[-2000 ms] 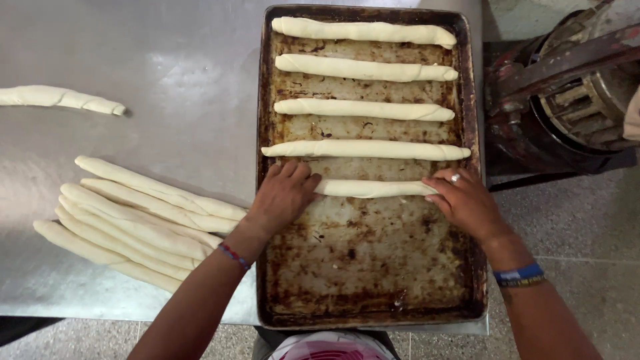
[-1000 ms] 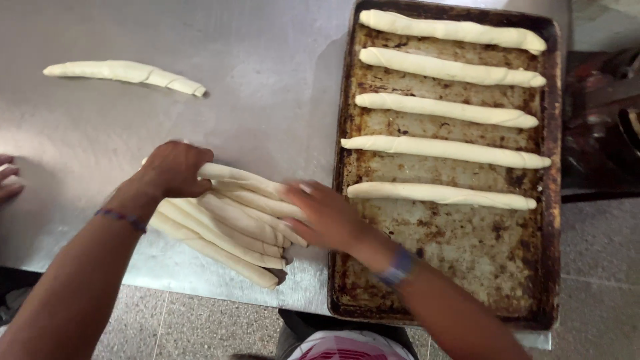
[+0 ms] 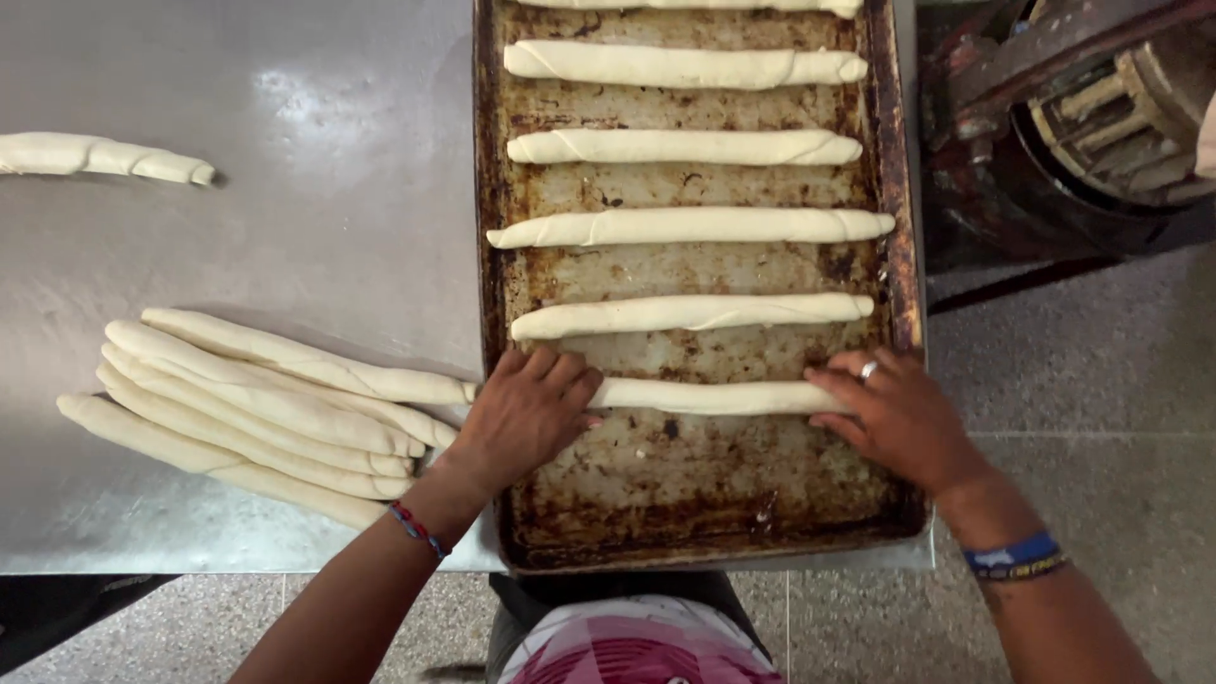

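Observation:
Both of my hands hold one rolled dough stick (image 3: 708,396) by its ends, low over a stained metal baking tray (image 3: 665,541). My left hand (image 3: 534,408) covers the left end near the tray's left wall. At the right end, my right hand (image 3: 888,408) has thumb and fingers on the dough. Above it, several dough sticks lie crosswise in the tray in spaced rows, the nearest one (image 3: 693,314) just beyond my hands. A pile of dough sticks (image 3: 256,399) rests on the table left of the tray, partly behind my left forearm.
A single dough roll (image 3: 104,158) lies at the far left of the steel table (image 3: 361,218). Beyond the tray's right side stands a dark metal machine (image 3: 1073,123) with a round, barred part. The table's front edge runs just below the tray.
A second ago my hands were at the pile and five sticks lay in the tray; now my hands are over the tray with another stick, below those. The view has shifted.

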